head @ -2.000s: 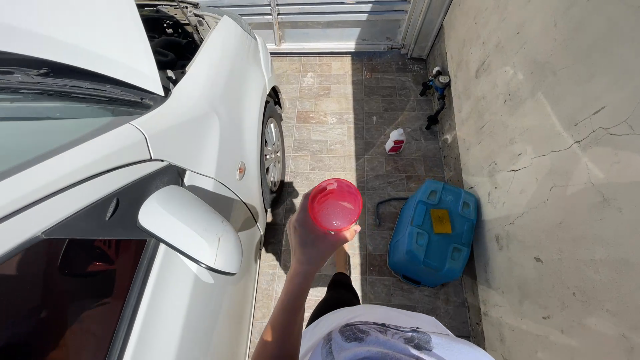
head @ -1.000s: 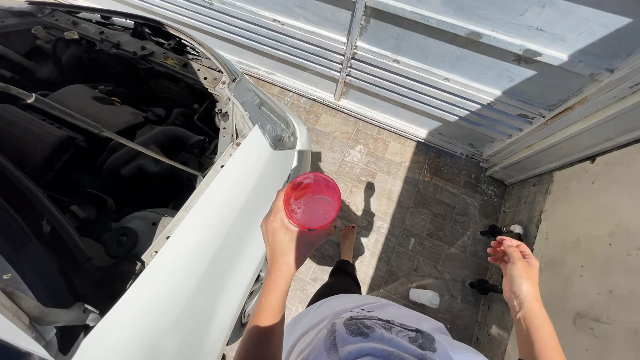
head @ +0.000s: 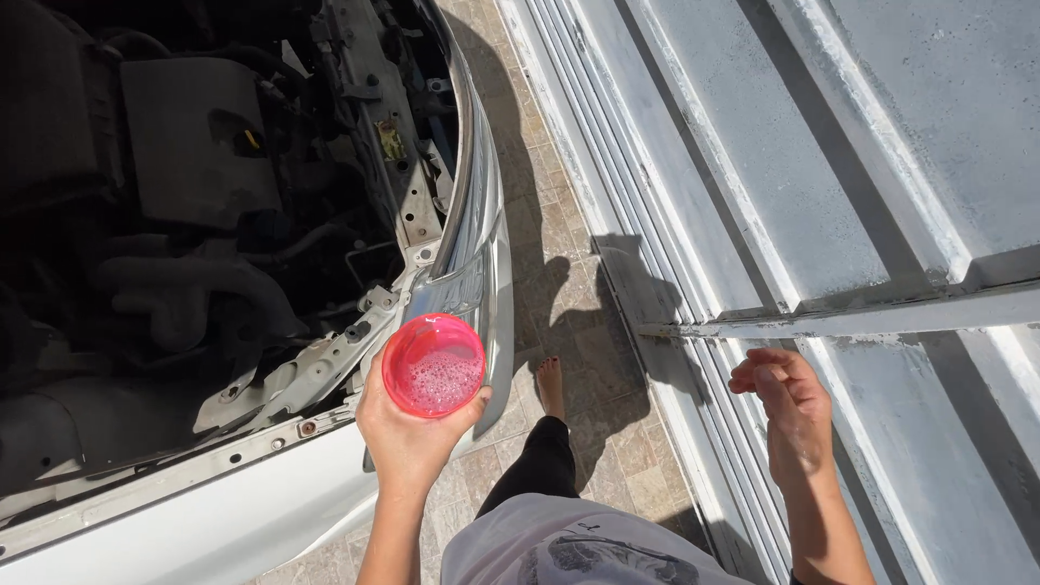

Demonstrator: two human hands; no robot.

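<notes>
My left hand (head: 413,439) is wrapped round a red plastic cup (head: 434,366), held upright over the front corner of a white car (head: 236,508). Foamy, bubbly liquid shows inside the cup. On the right, my right hand (head: 786,410) hangs in the air with its fingers bent and bunched, in front of the metal gate; nothing can be made out in it. Left of the cup lies the car's uncovered engine bay (head: 195,146), mostly in deep shade. The headlight (head: 459,284) is just beyond the cup.
A grey-white ribbed metal gate (head: 796,171) runs along the right side. Between it and the car's bumper (head: 497,357) lies a narrow strip of stone-tiled floor (head: 634,475), where my bare foot (head: 550,386) stands. A yellow-handled dipstick (head: 252,139) shows in the engine bay.
The view has swung round from the car's side to its front corner and the gate. The cup stays in my left hand. My right hand was out of view two seconds ago.
</notes>
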